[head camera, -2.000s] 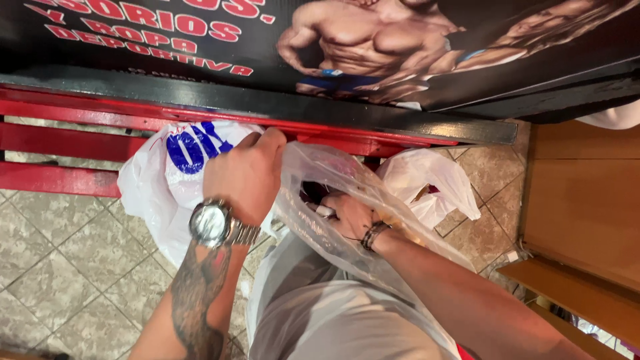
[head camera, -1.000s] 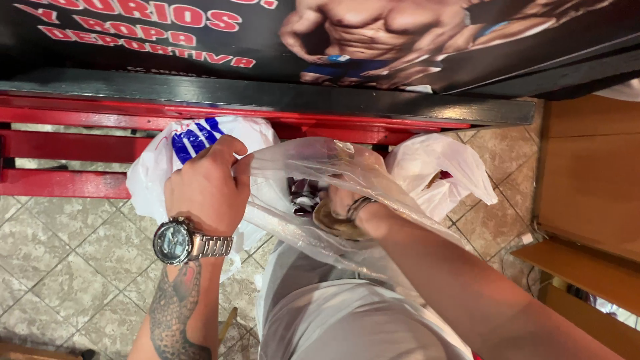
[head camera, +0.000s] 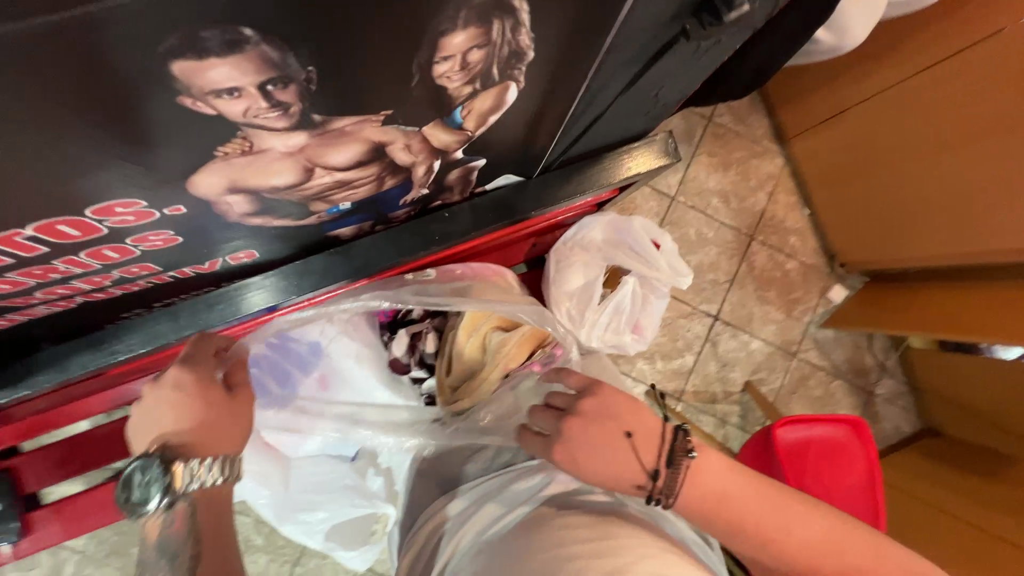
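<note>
A large clear plastic bag (head camera: 496, 432) lies with its mouth spread wide between my hands. My left hand (head camera: 192, 400), with a metal watch at the wrist, grips the left end of its rim. On the right side of the opening, my right hand (head camera: 580, 424) has curled fingers on the film. Inside the bag show a tan cloth (head camera: 488, 352) and a dark, white-patterned cloth (head camera: 413, 344). A white plastic bag with blue print (head camera: 312, 400) sits at the left, partly seen through the clear film. Another white plastic bag (head camera: 612, 280) stands right of the opening.
Behind the bags runs a red slatted bench (head camera: 80, 448) with a black rail (head camera: 352, 264), against a dark printed panel (head camera: 320, 96). Orange-brown wooden furniture (head camera: 904, 160) stands at the right over a tiled floor (head camera: 744, 256). A red plastic seat (head camera: 824, 464) is at the lower right.
My right hand was inside the clear bag and is now out at its rim. More of the tan cloth shows in the opening. The view has turned and shifted to the right.
</note>
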